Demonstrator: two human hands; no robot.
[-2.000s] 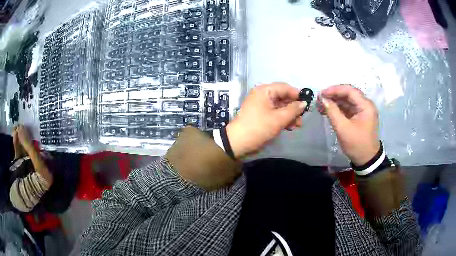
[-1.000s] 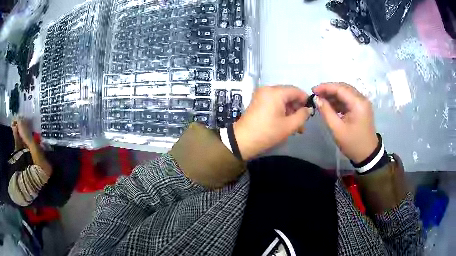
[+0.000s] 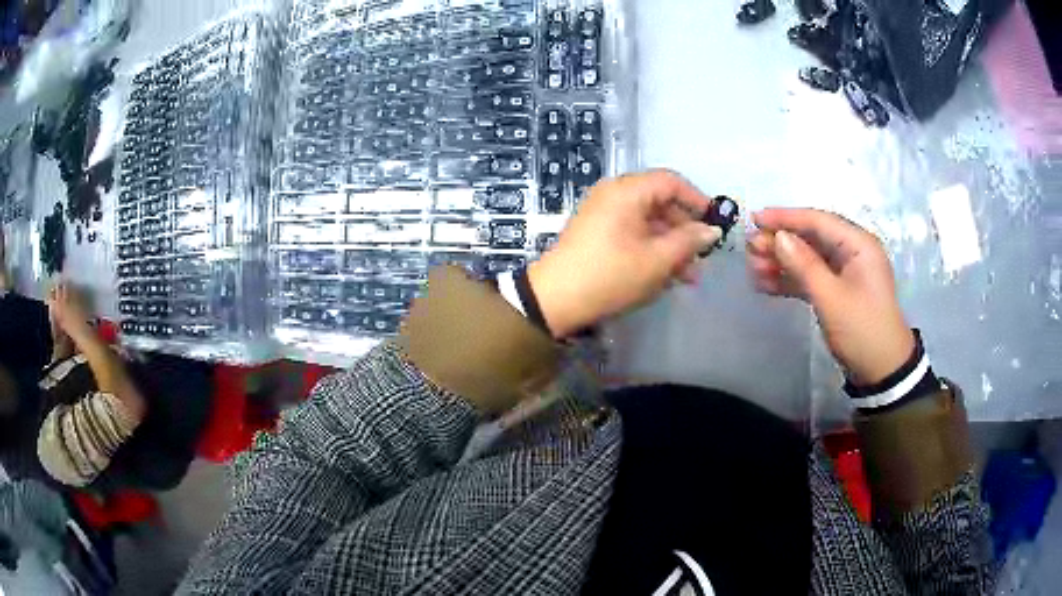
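My left hand (image 3: pixel 623 250) pinches a small glossy black plastic housing (image 3: pixel 722 213) between thumb and fingers, in front of me over the table. A pale spot shows on the housing's face. My right hand (image 3: pixel 833 274) is just to the right of it, apart from the housing, with thumb and fingertips pinched together. A tiny pale speck, perhaps a clear insert (image 3: pixel 753 221), shows at its fingertips. The clear blister tray (image 3: pixel 448 175) with rows of black housings lies left of my hands.
Loose housings (image 3: pixel 865 105) lie by a black poly bag (image 3: pixel 932 52) at the far right. Clear film with tiny pale pieces and a white slip (image 3: pixel 957 227) lies at right, a pink sheet (image 3: pixel 1025 76) beyond. Another person's arm (image 3: pixel 99 361) is at far left.
Both hands met at the housing a second ago and are now apart; my right hand has drawn back to the right. The housing's face has turned into view. The camera view has shifted slightly.
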